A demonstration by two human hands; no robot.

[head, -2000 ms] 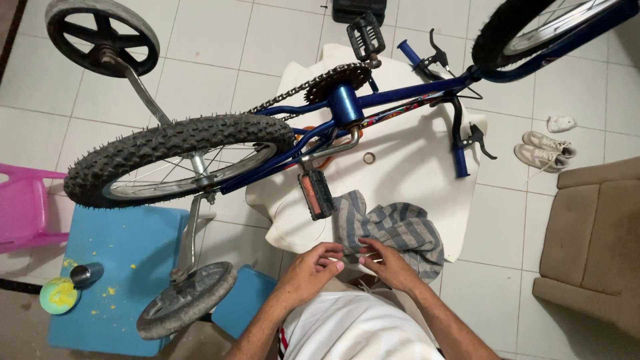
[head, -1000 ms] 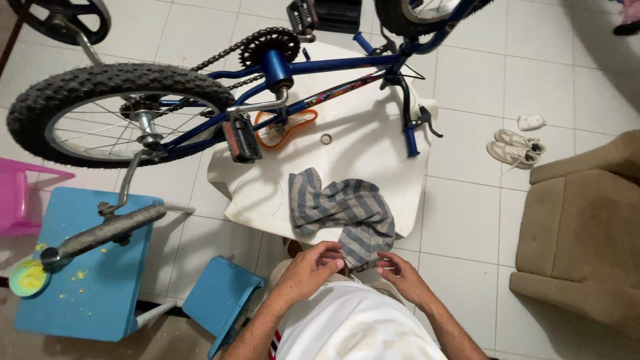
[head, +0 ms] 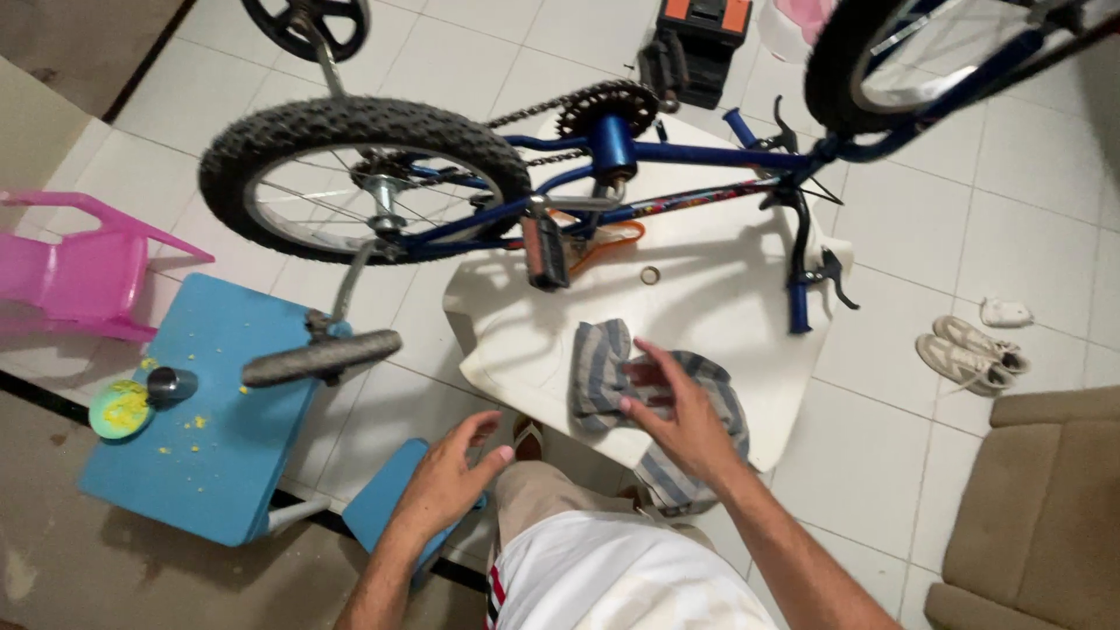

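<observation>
A blue child's bicycle [head: 612, 149] is upside down on a white plastic table [head: 700, 306], its knobby rear wheel [head: 363, 179] and chainring [head: 608, 109] raised. A grey striped cloth [head: 604, 376] lies crumpled near the table's front edge, partly over it. Above this cloth my right hand [head: 678, 411] reaches with fingers apart; contact with the fabric cannot be told. My left hand [head: 455, 477] hangs in the air left of the table's front corner, fingers spread and holding nothing. An orange-edged object [head: 612, 241] lies behind the pedal [head: 544, 249].
A training wheel [head: 322, 357] juts over a small blue table [head: 236, 420] that holds a green bowl [head: 121, 409] and a dark cup [head: 172, 385]. Around stand a pink chair [head: 79, 262], a blue chair [head: 385, 490], a brown sofa [head: 1041, 490], shoes [head: 967, 354] and a black-and-orange toolbox [head: 700, 52].
My hands, close together before, have moved apart. The right one has moved forward over the striped cloth, the left one away to the left. The view has shifted.
</observation>
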